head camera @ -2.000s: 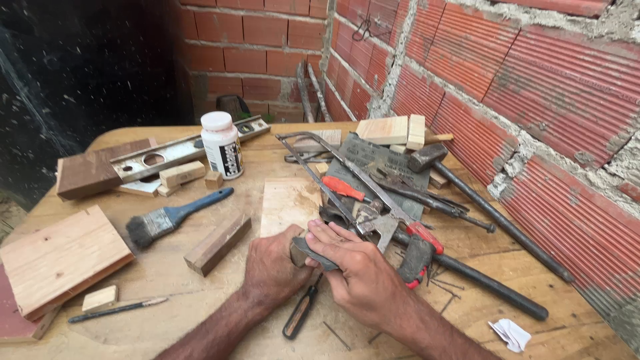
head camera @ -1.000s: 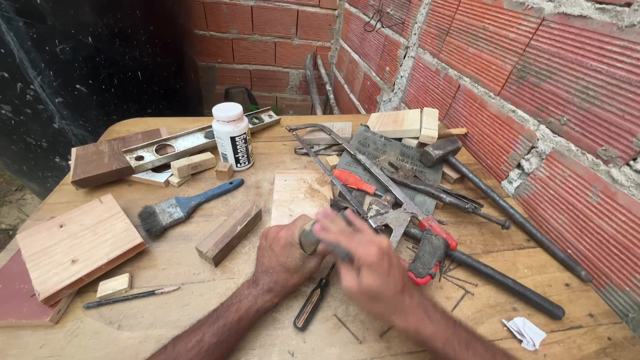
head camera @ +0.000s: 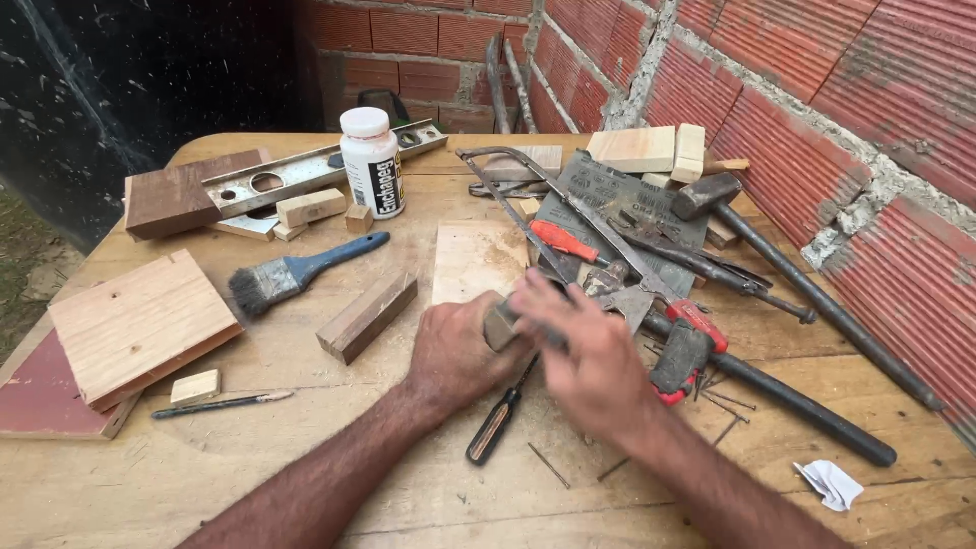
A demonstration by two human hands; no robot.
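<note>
My left hand (head camera: 461,347) grips a small wooden block (head camera: 499,326), its end showing between thumb and fingers, above the near edge of a flat pale board (head camera: 480,259). Against the block's right side, my right hand (head camera: 583,343) holds a dark grey piece, probably sandpaper; it is blurred. A screwdriver with a black handle (head camera: 492,431) lies below both hands. Just right of them rests a hacksaw (head camera: 610,236) with a red and black handle, over an orange-handled tool (head camera: 564,240) and a grey sandpaper sheet (head camera: 648,194).
Left lie a paintbrush (head camera: 293,274), a dark wood strip (head camera: 367,316), a square board (head camera: 145,324) and a pencil (head camera: 221,404). Behind stand a white bottle (head camera: 372,164) and a metal level (head camera: 305,171). A hammer (head camera: 808,282), nails (head camera: 549,465) and crumpled paper (head camera: 829,484) lie right.
My right hand has shifted over the block, its fingers now lifted and more spread than two seconds ago. My left hand keeps its hold on the block.
</note>
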